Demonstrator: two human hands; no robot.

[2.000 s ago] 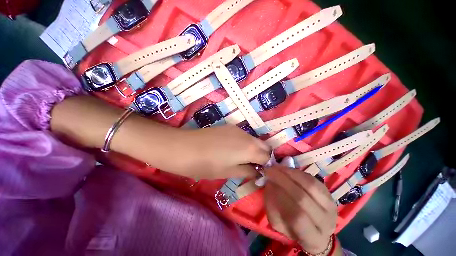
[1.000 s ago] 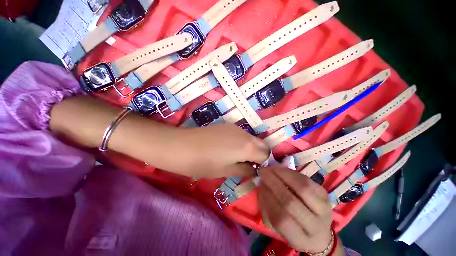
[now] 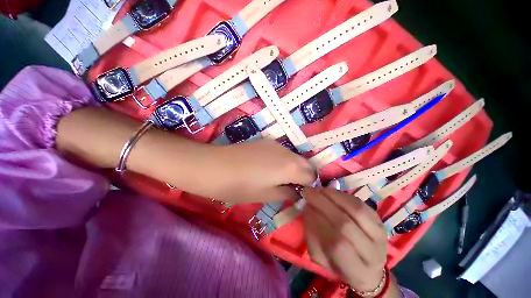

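Note:
My left hand (image 3: 294,176), with a silver bangle on the wrist, reaches in from the left, fingers bent in a pinch. My right hand (image 3: 346,233) comes from the lower right, its fingertips meeting the left ones. A small shiny part, seemingly of a wristwatch, shows between them. A bit of white cloth or tissue (image 3: 333,184) shows at my right fingertips; most of what is held is hidden. Below the hands a grey strap with a metal buckle (image 3: 259,226) lies in the red tray (image 3: 372,35). Several watches (image 3: 317,106) with cream straps (image 3: 343,38) lie there.
A bright blue stick (image 3: 396,127) lies across straps on the tray. Right of the tray are a dark pen (image 3: 463,224), a small white block (image 3: 432,268) and white papers (image 3: 495,250). A printed sheet (image 3: 73,36) is at the upper left.
My two hands stay together at the same spot, with small finger shifts. Less of the white scrap shows now. The tray and watches look unmoved apart from a slight view shift.

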